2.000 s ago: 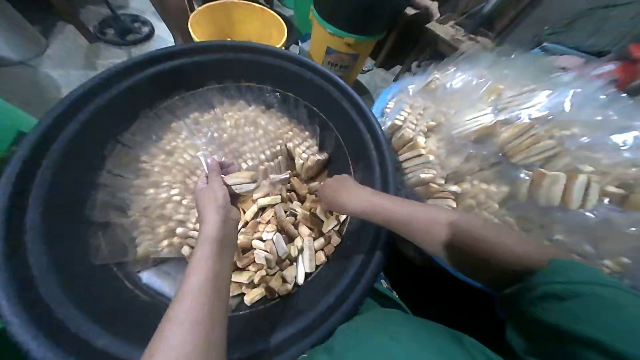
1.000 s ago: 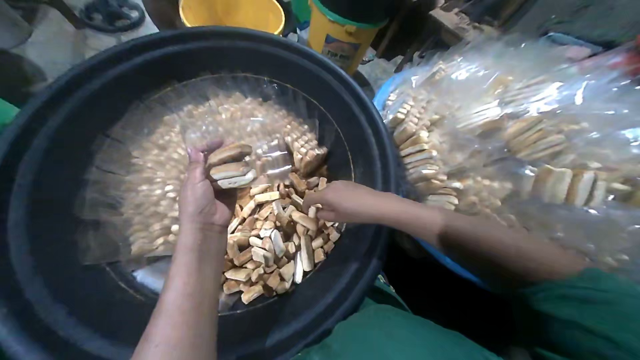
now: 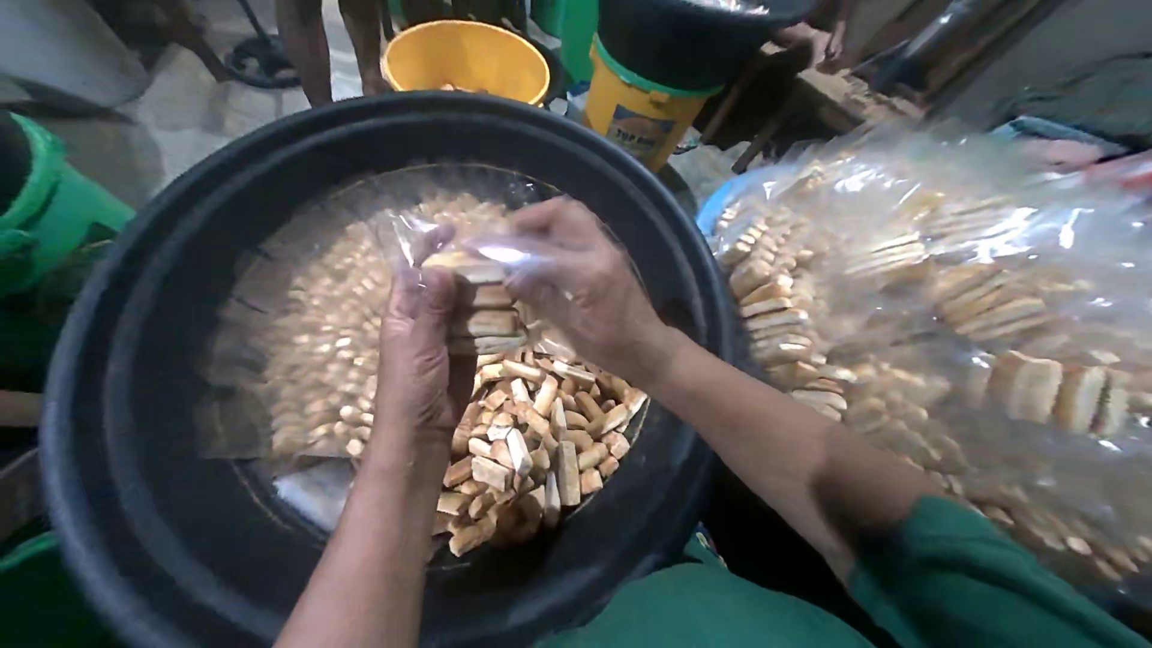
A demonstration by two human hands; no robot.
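Both hands are over a large black plastic tub [image 3: 162, 225], around a clear plastic bag [image 3: 409, 236] with several stacked bread pieces [image 3: 490, 322] in it. My left hand [image 3: 418, 351] grips the bag's left side. My right hand [image 3: 580, 279] pinches the plastic at the upper right, its fingertips partly hidden by glare. Below the hands lies a heap of loose toasted bread sticks [image 3: 531, 450]. Filled clear bags of bread pieces [image 3: 333, 333] fan out along the tub's left and back.
Right of the tub, a blue-rimmed basin [image 3: 720, 202] is piled with filled clear bags [image 3: 954, 270]. Behind stand a yellow basin [image 3: 468, 58] and a yellow bucket [image 3: 639, 112]. A green bin [image 3: 67, 202] is at the left. Someone's legs [image 3: 328, 45] show at the back.
My right hand has left the loose bread heap and moved up to the plastic bag by my left hand. More bread pieces are stacked at my left hand than one second ago.
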